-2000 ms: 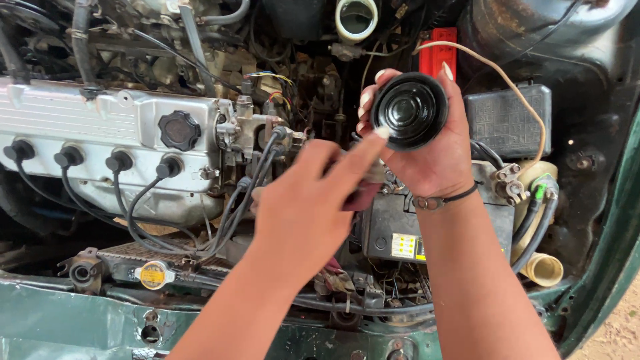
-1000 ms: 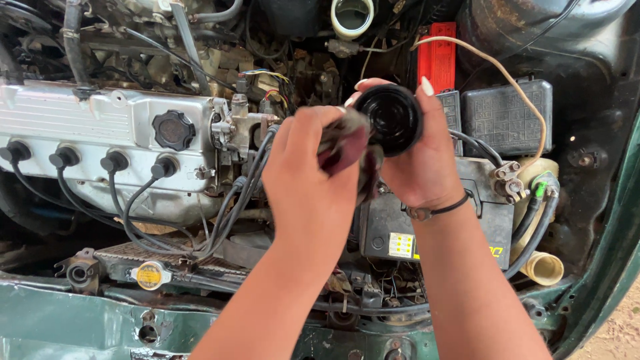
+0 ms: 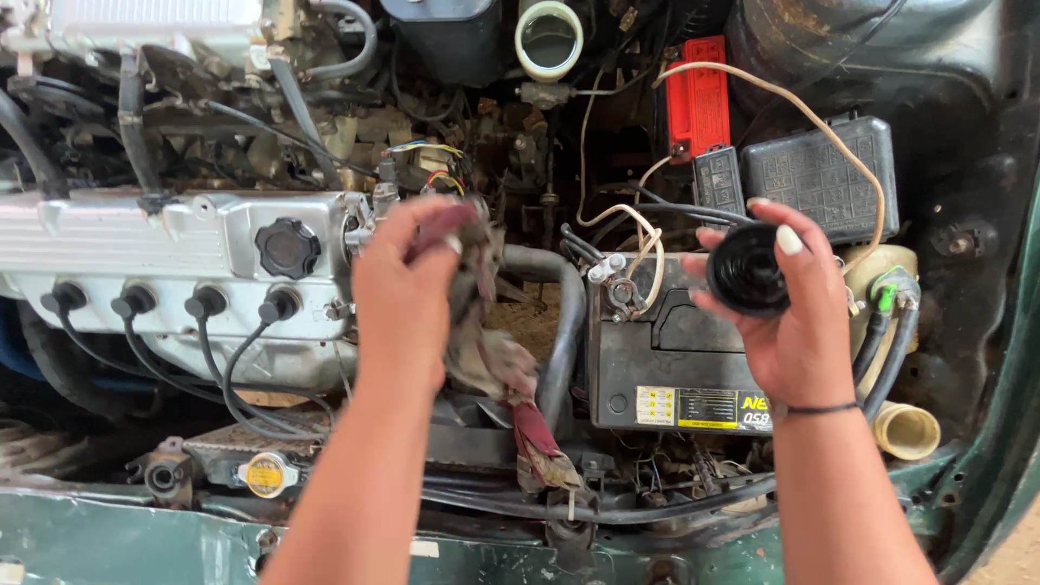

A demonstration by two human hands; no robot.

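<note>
My left hand (image 3: 410, 284) grips a dirty maroon and grey rag (image 3: 496, 357), which hangs down over the radiator area beside the engine's silver valve cover (image 3: 162, 236). To the right, my right hand (image 3: 780, 317) holds a round black rubber-like cap (image 3: 747, 270) with its hollow, ringed inside turned up, above the right part of the car battery (image 3: 674, 349). The two hands are well apart. At the top centre stands an uncapped whitish reservoir (image 3: 549, 41) with dark fluid in it.
Around the hands are a black oil filler cap (image 3: 288, 248), spark plug leads (image 3: 207, 305), a yellow-labelled radiator cap (image 3: 266, 474), a red plastic cover (image 3: 699, 97), a black fuse box (image 3: 821, 179), a battery terminal (image 3: 621, 292) with wires, and an open cream filler neck (image 3: 907, 431).
The rag was at the cap one second ago. My left hand has moved left with the rag, and my right hand has moved right with the cap, baring the battery terminal.
</note>
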